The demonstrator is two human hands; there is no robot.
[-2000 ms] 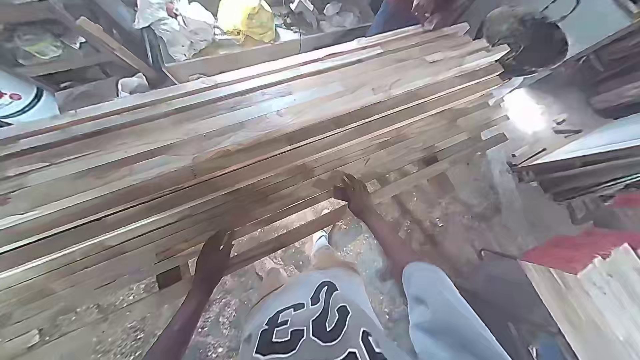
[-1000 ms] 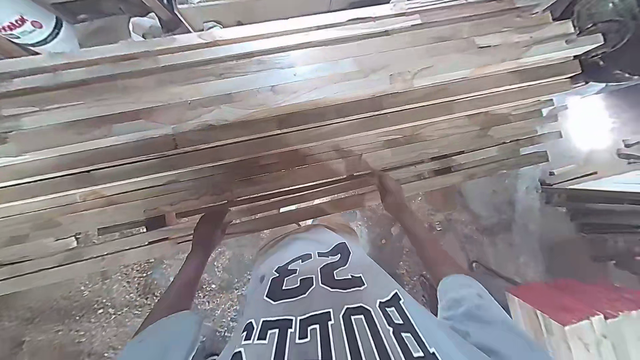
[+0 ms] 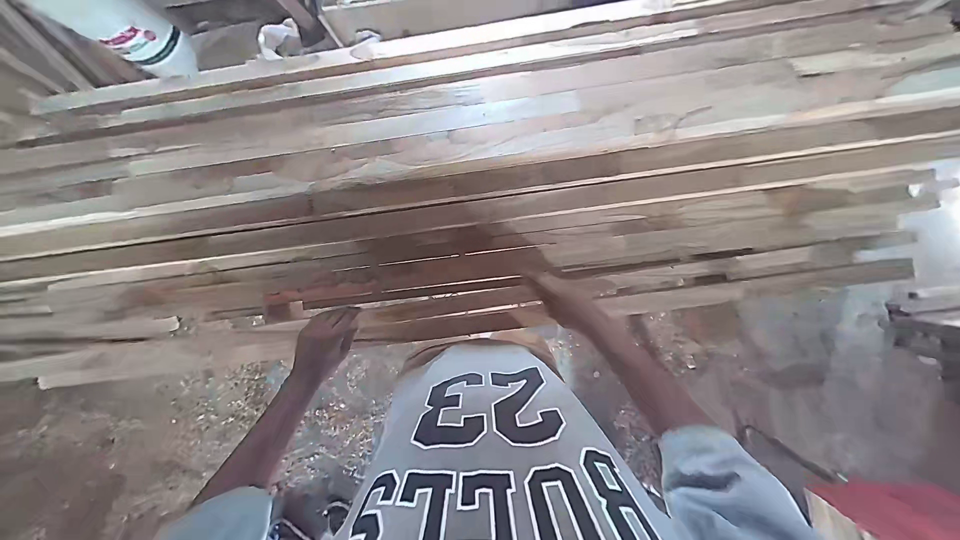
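Note:
Long wooden strips (image 3: 480, 180) lie side by side across the view, with narrow gaps between some of them. At the near edge, my left hand (image 3: 326, 337) rests with curled fingers on the nearest wooden strip (image 3: 450, 324); a short wood block (image 3: 283, 307) sits just beyond it to the left. My right hand (image 3: 551, 292) lies over the near strips to the right, its fingers blurred and blending with the wood. Whether either hand grips a strip cannot be told.
A white bucket (image 3: 150, 45) with printing stands beyond the strips at upper left, near a crumpled white scrap (image 3: 279, 39). Wood shavings (image 3: 337, 420) litter the floor. Red-topped stacked wood (image 3: 892, 510) is at lower right, and darker stacked boards (image 3: 930, 330) are at the right edge.
The view has shifted closer over the strips. Both hands remain at their near edge, and the near strips lie closer together around the hands than two seconds ago.

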